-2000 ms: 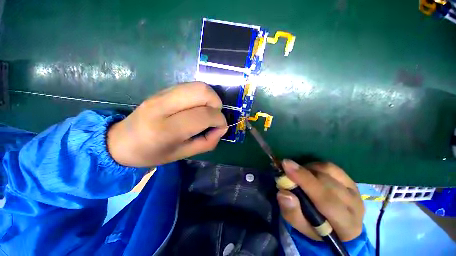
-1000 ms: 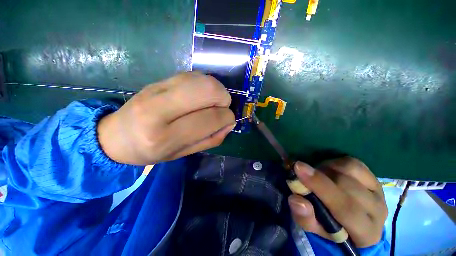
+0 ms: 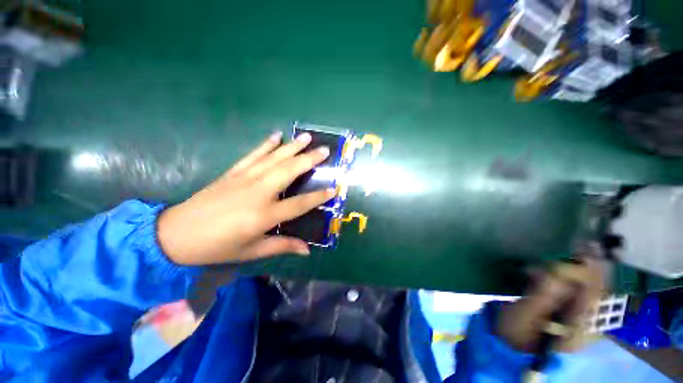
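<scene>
The strip of boards with dark LCD screens (image 3: 308, 228) lies on the green bench in front of me. Orange board flex cables (image 3: 353, 221) stick out from its right side. My left hand (image 3: 243, 202) lies over the screens with its fingers spread and appears to hold nothing. My right hand (image 3: 558, 307) is blurred at the lower right, near the white pot. It is closed around the soldering iron (image 3: 553, 329), which is also blurred. The iron's tip cannot be made out.
A pile of board strips (image 3: 524, 41) lies at the far right, beside a dark round object (image 3: 648, 105). The white tip-cleaning pot (image 3: 653, 228) stands at the right. A white grid tray (image 3: 608, 313) is below it. Blurred white items (image 3: 41, 37) lie at the far left.
My left hand has opened and spread over the screens. My right hand has moved right with the iron, away from the boards. The view has shifted, showing the pile and pot.
</scene>
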